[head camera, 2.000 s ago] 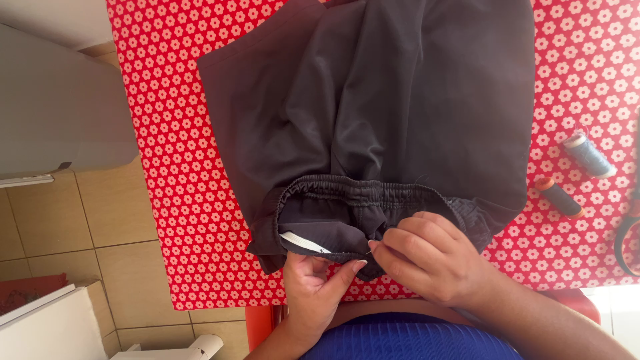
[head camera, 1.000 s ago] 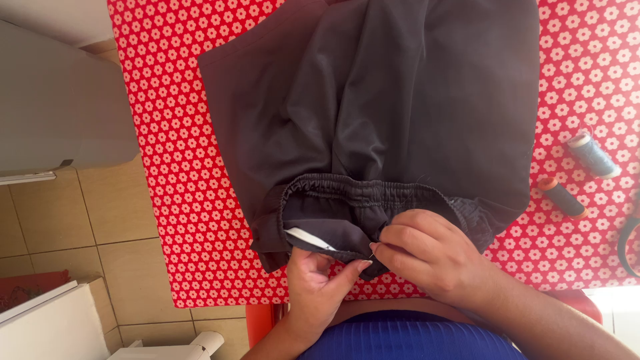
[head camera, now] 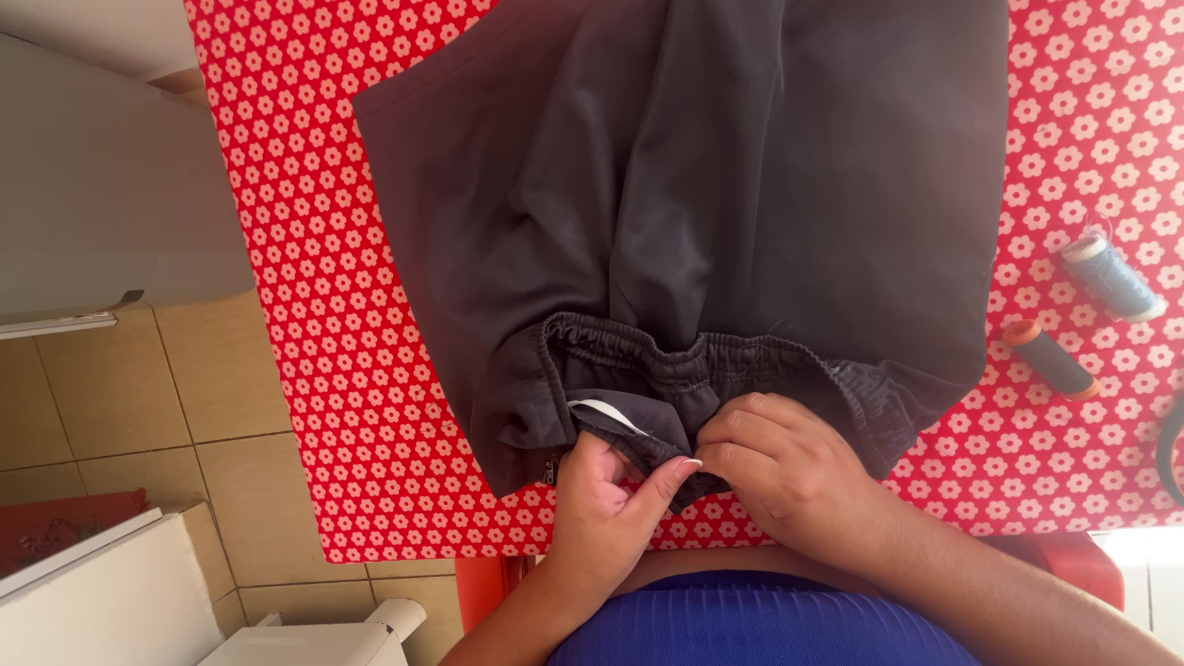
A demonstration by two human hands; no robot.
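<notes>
Dark shorts or trousers with a gathered elastic waistband lie spread on the table, the waist toward me. My left hand grips the near edge of the waistband, thumb on top and fingers inside the opening. Just right of the thumb, my right hand pinches the same edge; whether a needle is between its fingertips cannot be told. A white strip shows inside the waist opening. A small metal zipper pull hangs at the garment's left edge.
A red flowered tablecloth covers the table. At right lie a light blue thread spool and a dark thread spool with orange ends. A dark curved handle shows at the right edge. A red chair stands below the near edge.
</notes>
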